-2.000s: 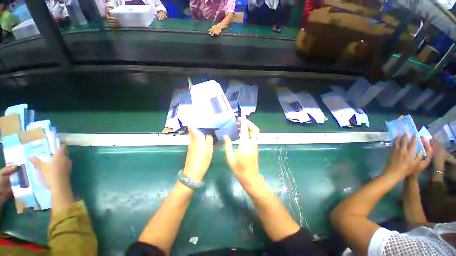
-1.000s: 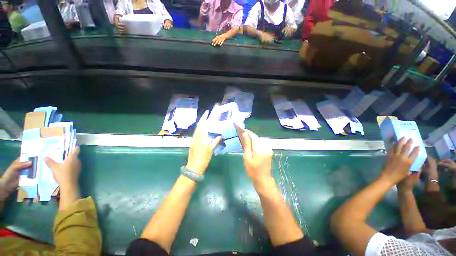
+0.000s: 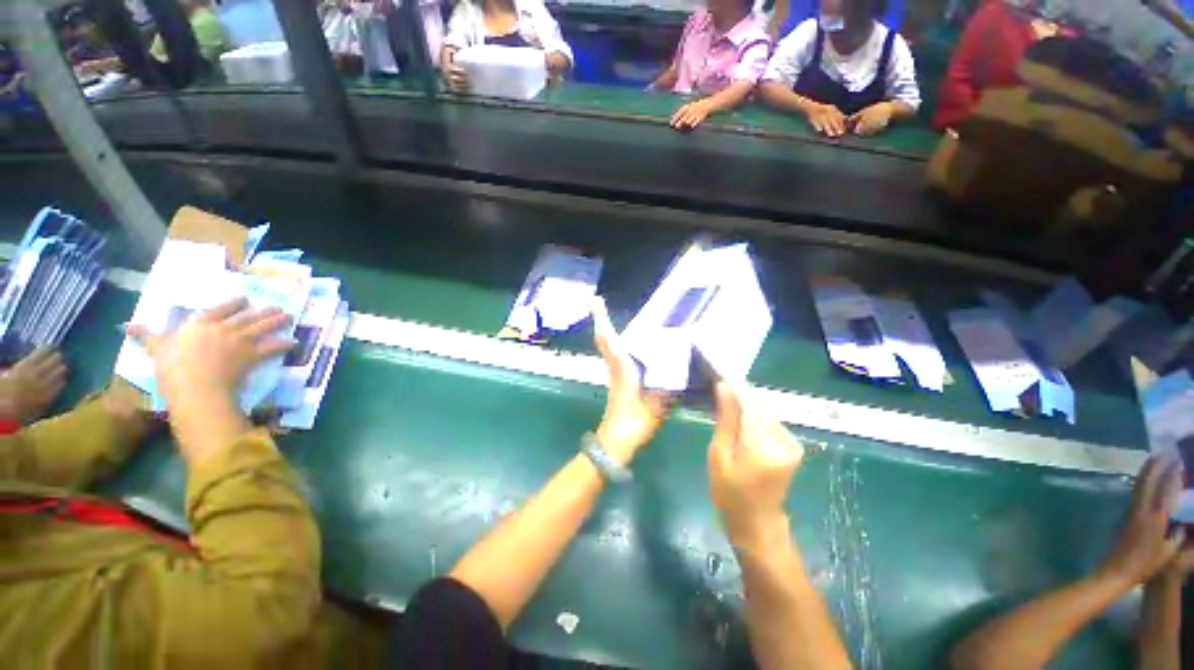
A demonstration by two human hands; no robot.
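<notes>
A white and light-blue folding carton [image 3: 684,308] with a dark rectangle on its face is held up over the conveyor edge rail. My left hand [image 3: 631,403], with a bangle on the wrist, holds its lower left side. My right hand [image 3: 754,452] is at its lower right edge, with the fingers closed on a flap. The carton looks partly opened. Its underside is hidden.
Flattened cartons [image 3: 555,291] lie on the dark green conveyor belt [image 3: 432,268] beyond the white edge rail [image 3: 478,350]. A person at left handles a carton pile [image 3: 314,343]. Another person's hands [image 3: 1146,530] hold a carton at right. People sit across the line.
The view has turned left, so things sit further right. The carton in my hands now shows its broad face with the dark rectangle. The neighbour's hand at left now lies on top of the pile.
</notes>
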